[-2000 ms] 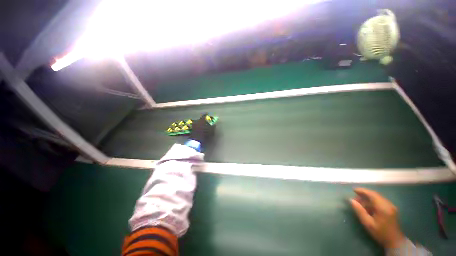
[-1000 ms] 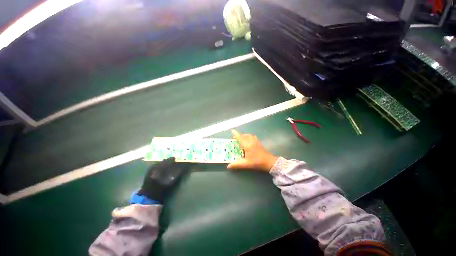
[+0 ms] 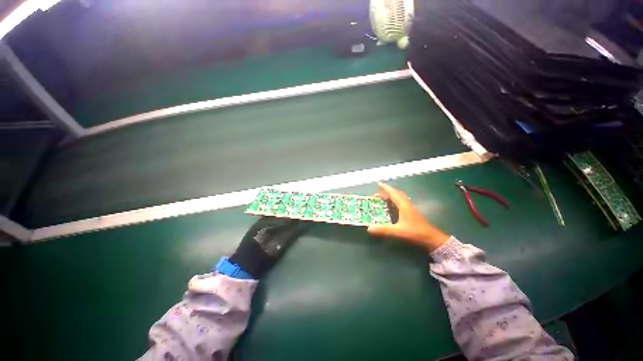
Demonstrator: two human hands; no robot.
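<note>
A long green PCB panel [image 3: 317, 206] with pale edges is held level above the near side of the bench, in front of the near white rail. My right hand [image 3: 409, 222], bare, grips its right end between thumb and fingers. My left hand [image 3: 266, 243], in a black glove with a blue band at the wrist, is under the left part of the panel; its fingertips are hidden beneath the board.
The green conveyor belt [image 3: 247, 141] lies beyond the near rail [image 3: 162, 208]. Red-handled pliers [image 3: 479, 201] and a thin strip [image 3: 550, 196] lie to the right. More PCB panels [image 3: 608, 189] lie beside black stacked trays [image 3: 507, 77]. A pale fan [image 3: 392, 20] stands behind.
Two seconds ago my left hand was over a populated strip on the belt and my right was empty. Since one second ago, both hands hold the panel, now tilted differently; the view has shifted left.
</note>
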